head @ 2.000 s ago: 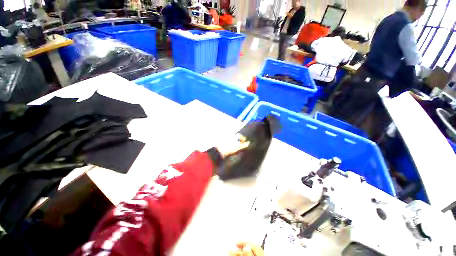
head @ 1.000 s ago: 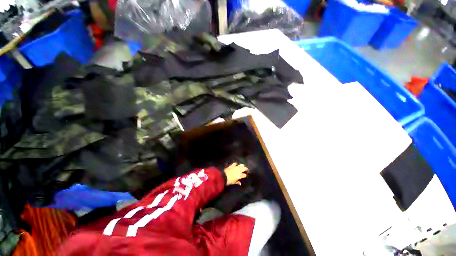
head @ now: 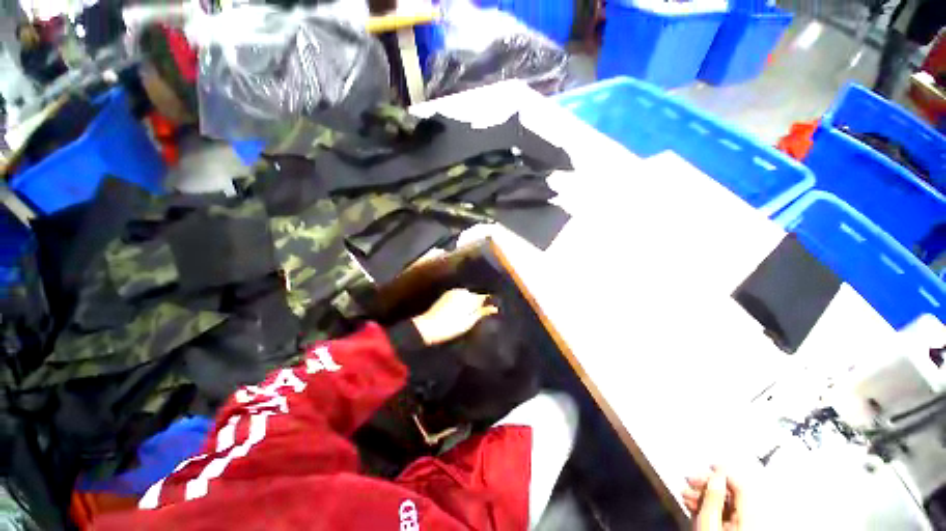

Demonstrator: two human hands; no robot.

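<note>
My left hand [head: 453, 316], in a red sleeve with a black cuff, is over my lap at the table's inner edge. Its bent fingers are on a bunched black fabric piece [head: 496, 358] that hangs below them. My right hand [head: 716, 500] is at the table edge near the bottom, cut off by the frame, with no cloth visible in it. A folded black panel [head: 788, 292] lies on the white table left of the sewing machine [head: 902, 399]. A loose heap of black and camouflage pieces [head: 311, 249] covers the left side.
Blue crates [head: 685, 135] stand along the table's far edge, with more at the right. Clear plastic bags [head: 296, 73] of dark goods stand behind the heap. A wooden-coloured edge [head: 581, 379] borders the dark opening over my lap. Blue and orange cloth lies at lower left.
My left hand has moved slightly up and left, and black fabric now shows bunched under it. My right hand has come into view. The camera view has shifted.
</note>
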